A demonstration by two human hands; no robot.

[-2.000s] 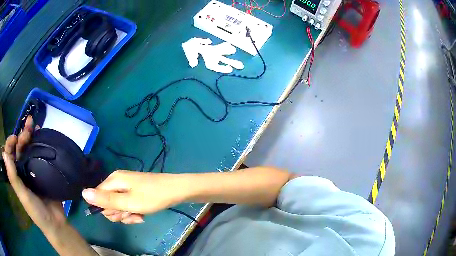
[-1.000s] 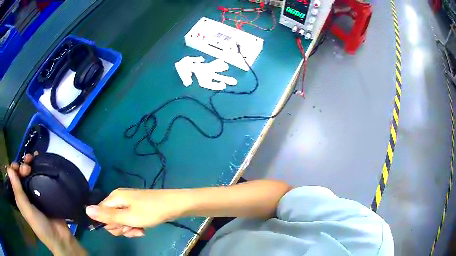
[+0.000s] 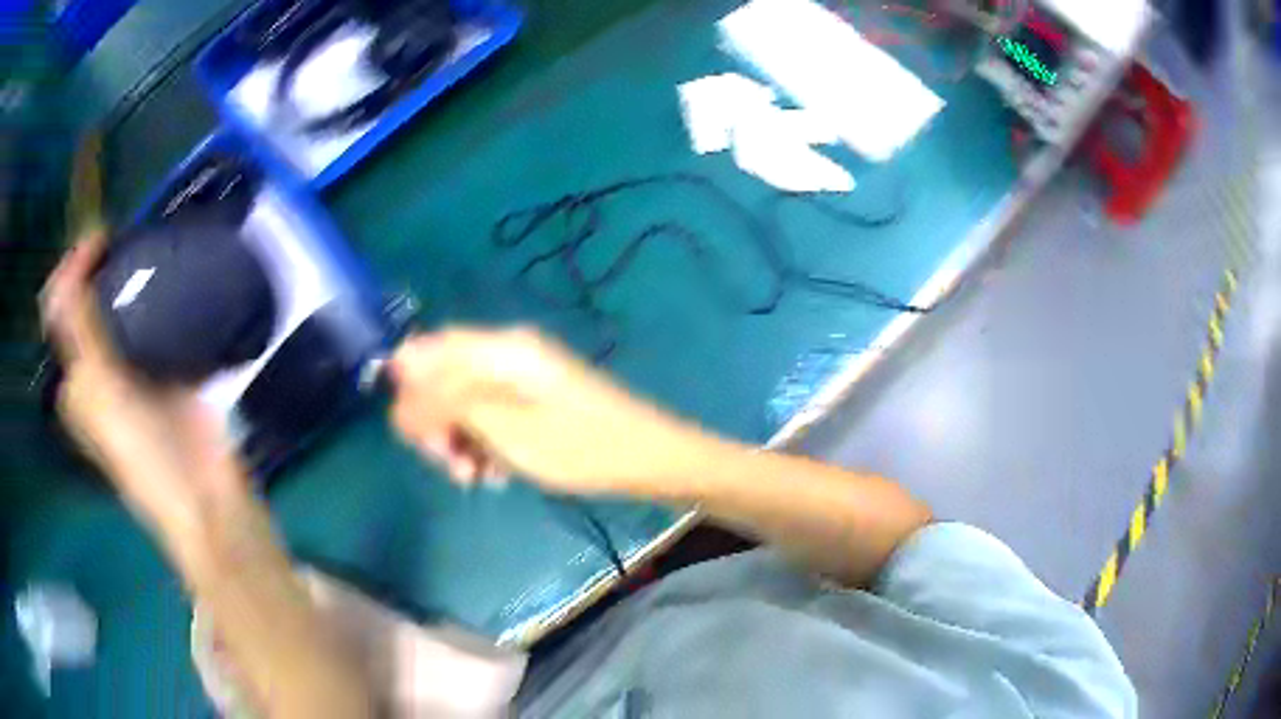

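Observation:
The frame is blurred. My left hand (image 3: 134, 379) is around the outer side of the black over-ear headphones (image 3: 190, 302), which it holds over the near blue tray (image 3: 316, 239). My right hand (image 3: 485, 400) is to the right of the headphones, apart from them, with its fingers closed on a small plug (image 3: 377, 368) with a light tip. A black test cable (image 3: 597, 527) runs from below my right hand towards the bench edge. Which plug it is cannot be told.
A second blue tray (image 3: 408, 120) holds another headset. A white test box (image 3: 829, 77), white gloves (image 3: 759, 134) and tangled black cords (image 3: 646, 232) lie on the green bench. A power supply (image 3: 1047, 63) stands at the upper right, a red stool (image 3: 1145, 141) beyond the bench edge.
The view has swung, so the bench things appear further right and higher. My right hand has moved away from the headphones with the plug. My left hand still holds the headphones.

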